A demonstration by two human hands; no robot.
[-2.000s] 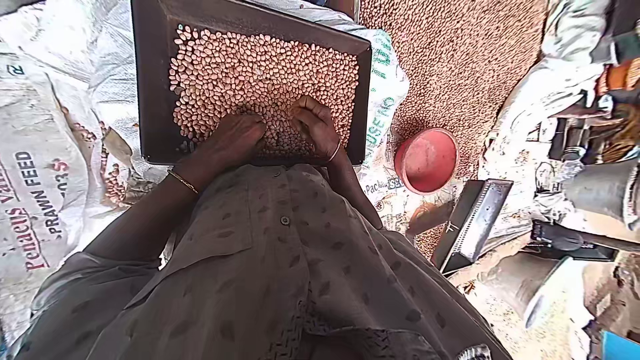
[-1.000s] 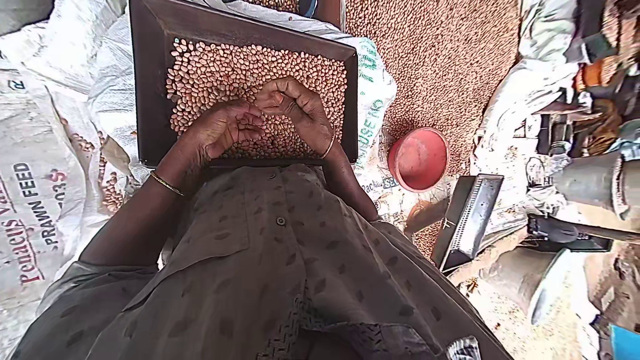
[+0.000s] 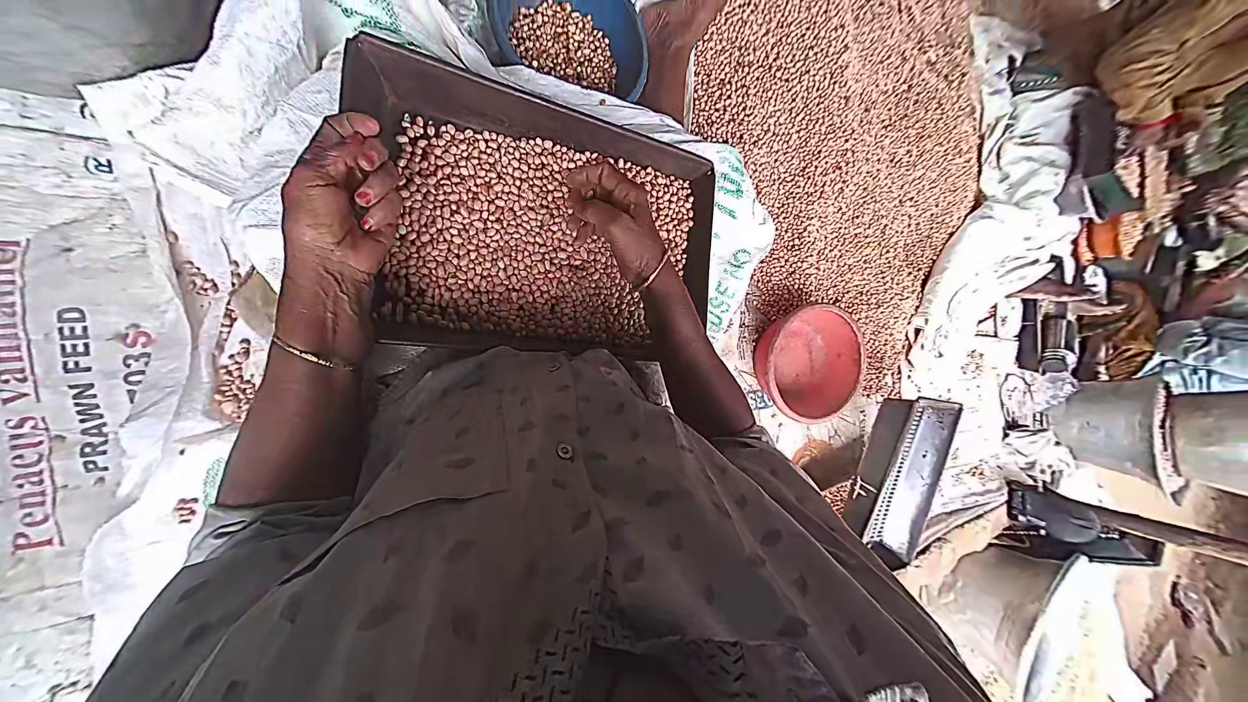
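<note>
A dark rectangular tray [image 3: 526, 97] lies in front of my body, its floor covered by a layer of reddish-brown nuts or beans [image 3: 487, 234]. My left hand [image 3: 346, 185] is raised over the tray's left edge with its fingers curled; whether anything is inside them cannot be told. Over the right half of the nuts is my right hand [image 3: 609, 205], its fingers bent and close together near the surface. Any nut between those fingertips is too small to make out.
Beyond the tray stands a blue bowl [image 3: 634, 49] with paler nuts, beside a person's bare limb [image 3: 673, 49]. A large spread of nuts [image 3: 838, 146] covers the upper right. A red bowl [image 3: 809, 363], a metal-edged box [image 3: 912, 478] and printed woven sacks [image 3: 78, 390] lie around.
My hands were together over the nuts one second ago. They are now apart, the left one at the tray's left edge. More of the blue bowl shows.
</note>
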